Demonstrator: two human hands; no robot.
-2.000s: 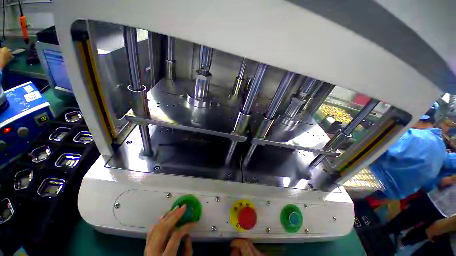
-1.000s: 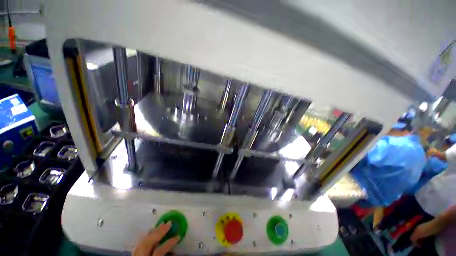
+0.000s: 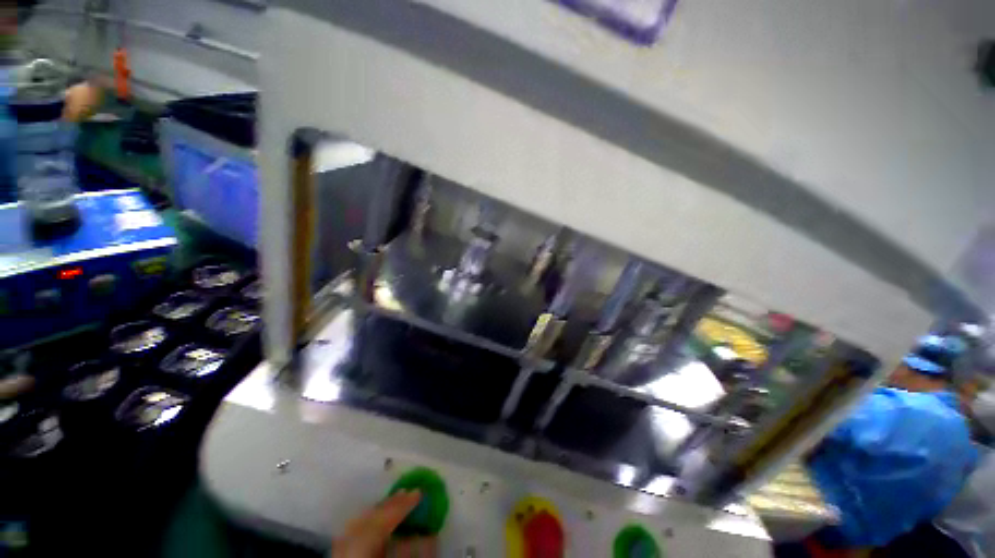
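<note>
The off-white press [image 3: 316,447] fills the middle of the view, with blurred steel guide rods behind its open front. My left hand [image 3: 382,528] is at the bottom edge, partly cut off, with its fingertips on the left green start button [image 3: 423,497]. It holds nothing that I can see. The red emergency stop [image 3: 541,534] on its yellow disc and the right green button [image 3: 635,542] are at the bottom edge, untouched in what shows. My right hand is not in view.
A black blister tray [image 3: 147,376] with shiny-rimmed pieces lies left of the press. Behind it are a blue dispenser controller [image 3: 98,234] with a clear cylinder [image 3: 49,185] and a monitor [image 3: 213,180]. A person in a blue smock [image 3: 895,463] is at the right; another person's hand shows upper left.
The view has swung, so the press sits further right and lower than a second ago. My left hand stays at the left green button. My right hand, partly seen two seconds ago, is out of view.
</note>
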